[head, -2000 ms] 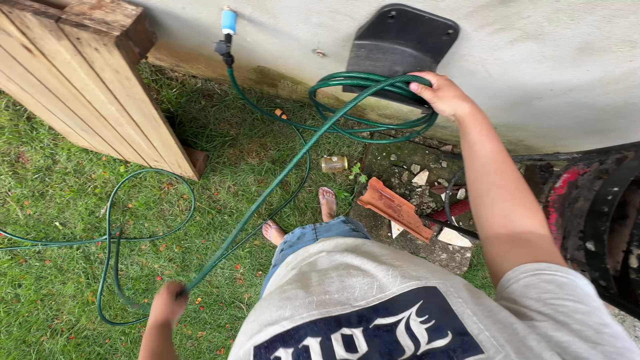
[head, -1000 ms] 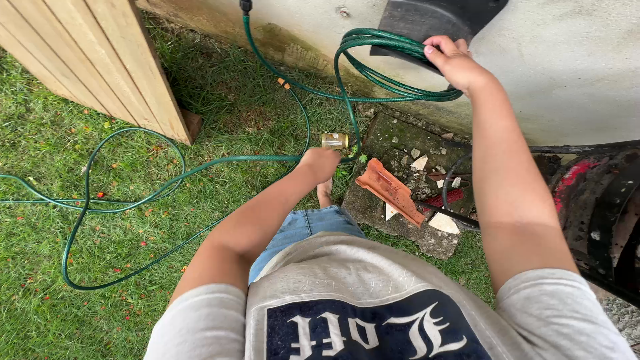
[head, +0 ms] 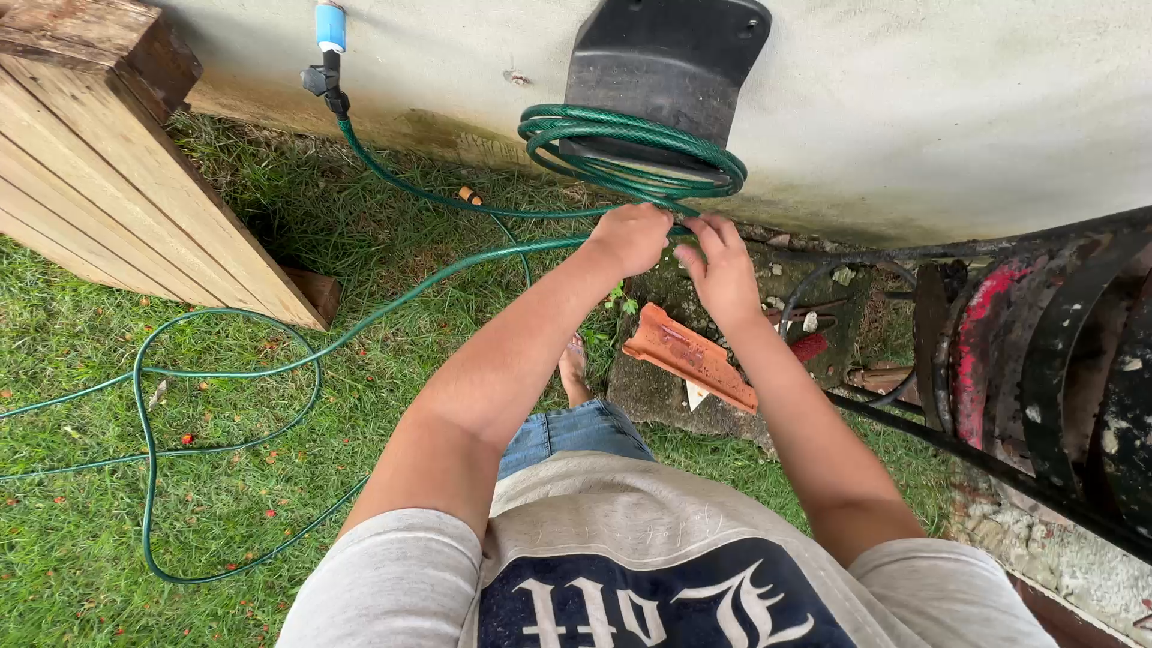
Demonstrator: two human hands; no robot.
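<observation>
A green garden hose [head: 630,135] is looped in several coils around a black plastic hose holder [head: 657,81] on the wall. Just below the coils, my left hand [head: 633,238] is closed on a length of the hose that runs in from the grass at left. My right hand [head: 720,265] is close beside it, its fingertips at the hose and its thumb apart. Another stretch of hose leads from the coils to a black connector [head: 333,90] under a blue fitting [head: 330,29]. Loose loops of hose lie on the grass at left.
A wooden slatted piece [head: 135,198] stands at upper left. Below my hands are a broken orange clay tile [head: 693,355] and a stone slab [head: 648,396]. Dark metal framework with curved black and red parts [head: 981,351] is at right. An orange hose fitting [head: 470,195] is near the wall.
My left hand has come up to the coils with the hose. My right hand has left the side of the coils and is now below them. The coils now hang on the holder.
</observation>
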